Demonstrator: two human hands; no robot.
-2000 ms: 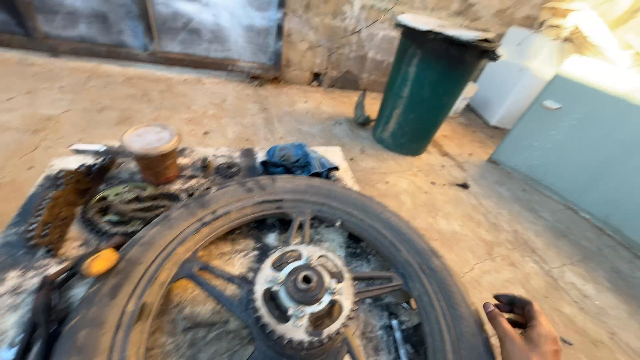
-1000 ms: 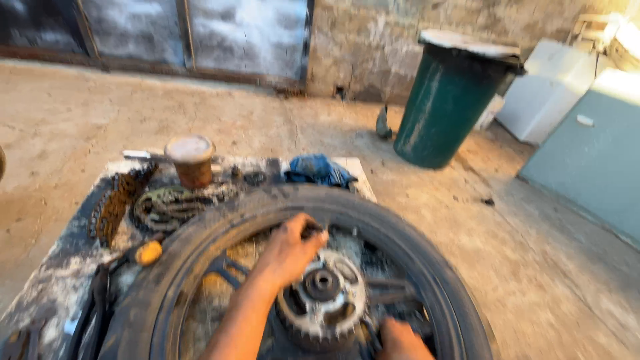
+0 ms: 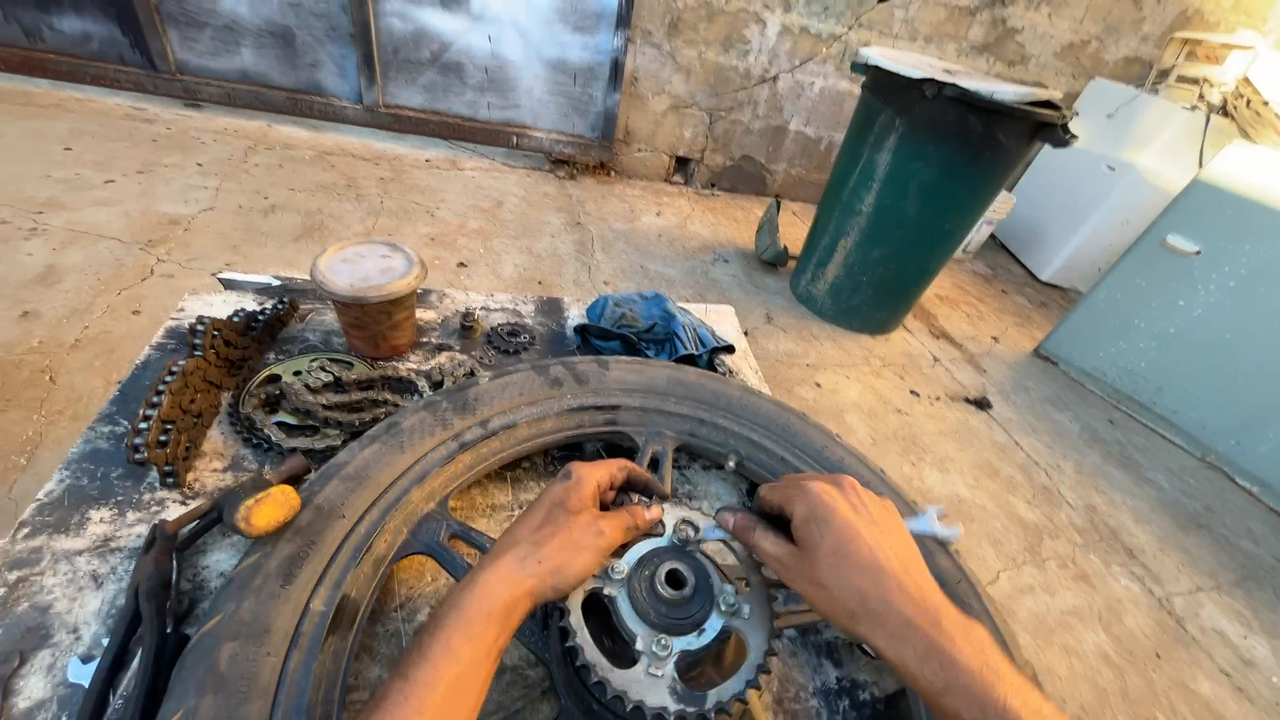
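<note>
A motorcycle wheel with its tyre (image 3: 330, 560) lies flat on a stained board, a toothed rear sprocket (image 3: 640, 675) on its hub (image 3: 672, 580). My left hand (image 3: 590, 515) is at the sprocket's upper left edge, thumb and fingers bent together around something too hidden to name. My right hand (image 3: 825, 535) grips a wrench (image 3: 932, 525); one end sticks out past the hand over the tyre, and the other reaches toward a bolt (image 3: 686, 531) at the top of the sprocket. How the wrench meets the bolt is unclear.
On the board (image 3: 70, 560) are a rusty drive chain (image 3: 190, 400), an old sprocket (image 3: 290, 400) with another chain on it, a lidded pot (image 3: 368, 300), a small sprocket (image 3: 511, 338), a blue rag (image 3: 655, 328) and a tool with a yellow part (image 3: 267, 510). A green bin (image 3: 900, 200) stands beyond.
Two seconds ago only my right hand showed, off the wheel's right side. Both hands are now over the sprocket, and a wrench shows in the right one.
</note>
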